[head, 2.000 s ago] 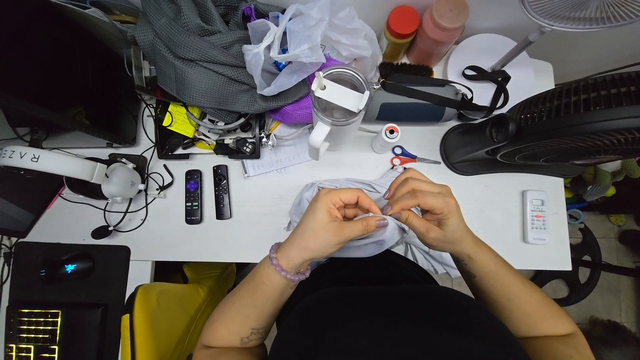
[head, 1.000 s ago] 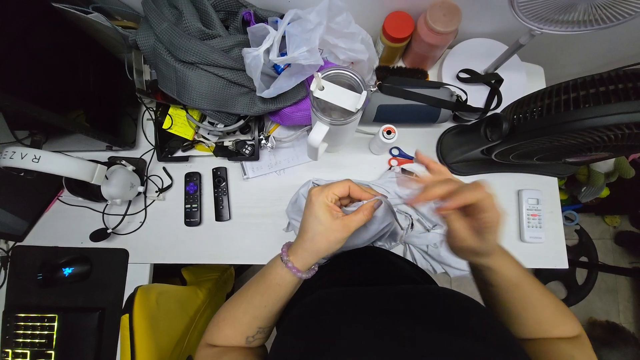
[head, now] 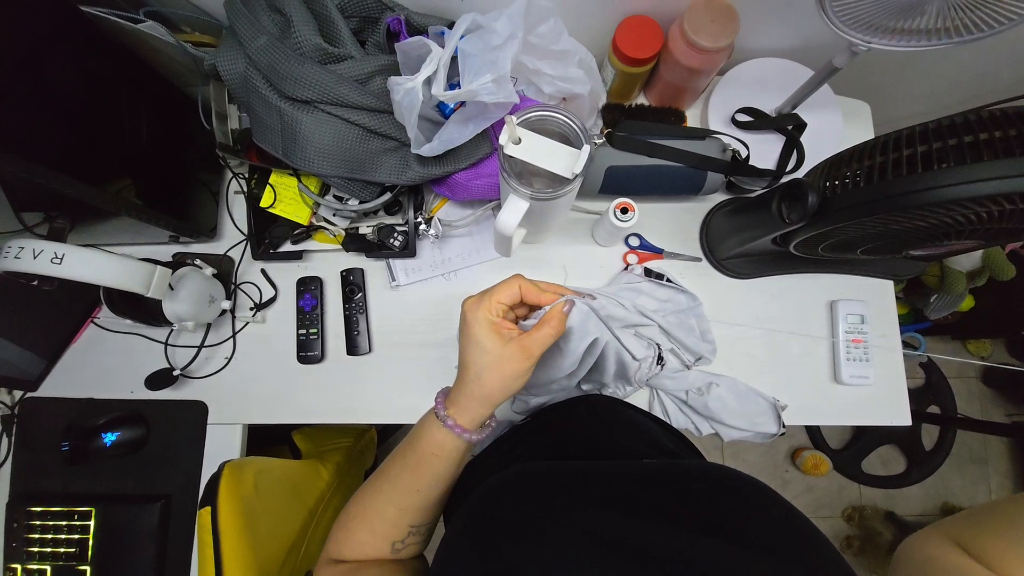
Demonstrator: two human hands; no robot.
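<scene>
My left hand (head: 512, 340) pinches an edge of a light grey cloth garment (head: 596, 348) between thumb and fingers. The garment lies bunched over the front edge of the white desk and my lap. A thin pale thread (head: 952, 358) stretches from near the garment out past the right edge of the view. My right hand is out of view; only part of that arm shows at the lower right. Behind the garment lie scissors (head: 656, 253) with red and blue handles, beside an upright spool of white thread (head: 615, 222). A needle cannot be made out.
A tumbler (head: 542, 180) with a white handle stands behind the garment. A black fan (head: 880, 184) and a white remote (head: 854, 342) are at the right. Two black remotes, one being (head: 309, 320), lie left of my hand, near a headset (head: 184, 296). A black tray (head: 332, 232) holds cables.
My right hand, earlier at the cloth and then blurred as it lifted away, has moved off to the right out of view. The thread now shows stretched. My left hand still pinches the cloth.
</scene>
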